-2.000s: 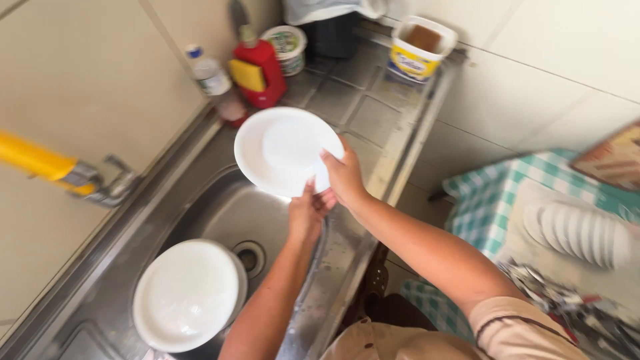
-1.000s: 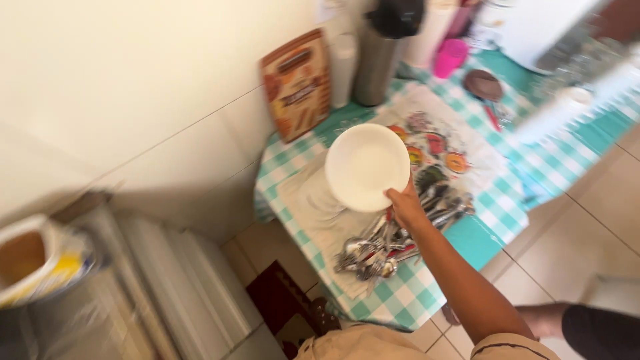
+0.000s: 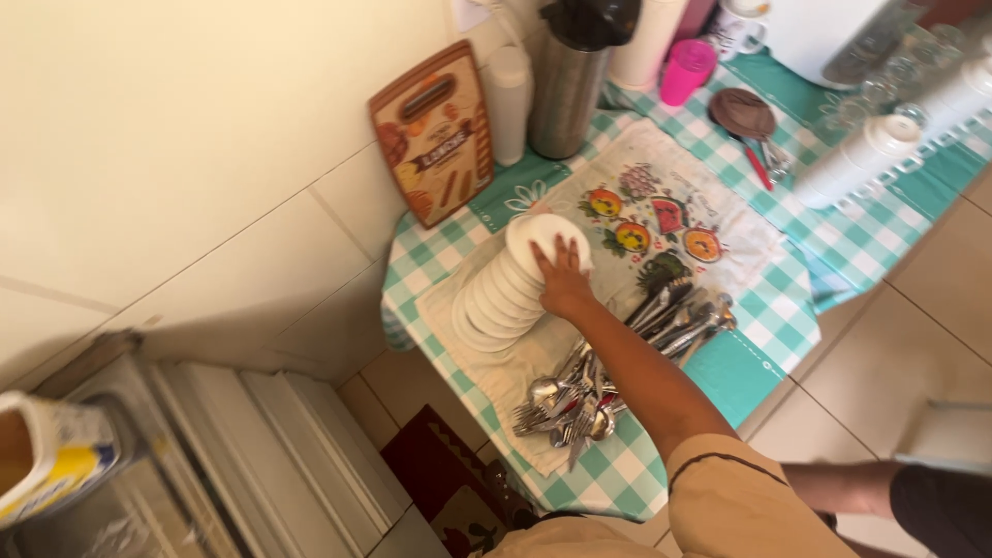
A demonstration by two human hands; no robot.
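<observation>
My right hand (image 3: 564, 280) rests with spread fingers on the end of a leaning row of white bowls or deep plates (image 3: 496, 302). The row lies overlapped on a pale printed dish towel (image 3: 666, 194), over a green checked tablecloth (image 3: 775, 325). Just below my wrist and forearm, a pile of metal spoons, forks and knives (image 3: 577, 399) lies on the towel, with more cutlery (image 3: 682, 318) on the far side of the arm. Whether the hand grips the outermost piece is hard to tell. My left hand is out of view.
Behind the towel stand a cutting board (image 3: 438, 139), a white bottle (image 3: 508, 105), a steel thermos (image 3: 570, 93) and a pink cup (image 3: 687, 70). Stacked white cups (image 3: 860, 159) and glasses are at the right. A plastic tub (image 3: 46, 457) sits lower left. Another person's leg (image 3: 845, 496) shows at lower right.
The view has swung from the sink to the table. My right hand has carried a white bowl or plate over the table and down to the row. My left hand has left the view.
</observation>
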